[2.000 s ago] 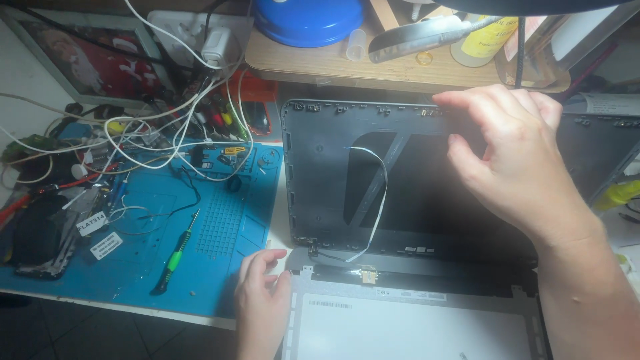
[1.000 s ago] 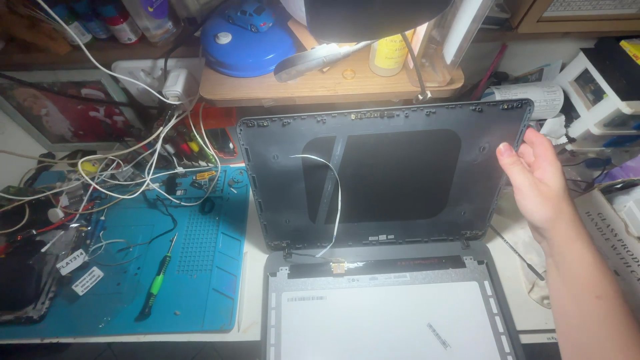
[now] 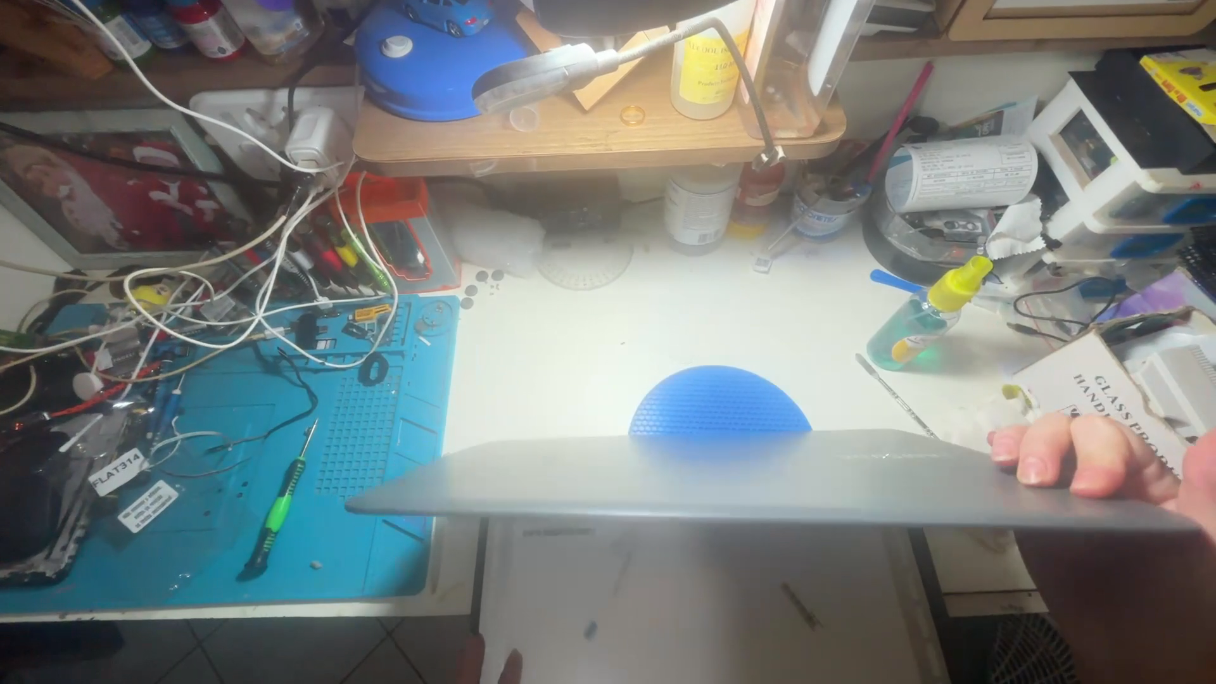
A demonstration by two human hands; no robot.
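My right hand (image 3: 1092,461) grips the right end of a grey laptop lid cover (image 3: 722,475), fingers on its upper face. The cover is tilted, seen nearly edge-on across the middle of the view. Below and behind its near edge lies the white back of a display panel (image 3: 703,598) in its dark frame. Fingertips of my left hand (image 3: 489,660) show at the bottom edge, by the panel's lower left; the rest of that hand is out of view, and its hold cannot be told. A round blue textured pad (image 3: 719,399) lies behind the cover, partly hidden.
On the left a blue work mat (image 3: 380,560) bears a green and black screwdriver (image 3: 275,522) and tangled white cables (image 3: 256,313). A spray bottle (image 3: 917,328) and an open cardboard box (image 3: 1092,380) stand at right. A wooden shelf (image 3: 589,142) spans the back.
The laptop cover, whose dark inner side showed earlier, has tipped and come up off the table toward me in my right hand. The blue pad behind it now shows. Left fingertips have come into view.
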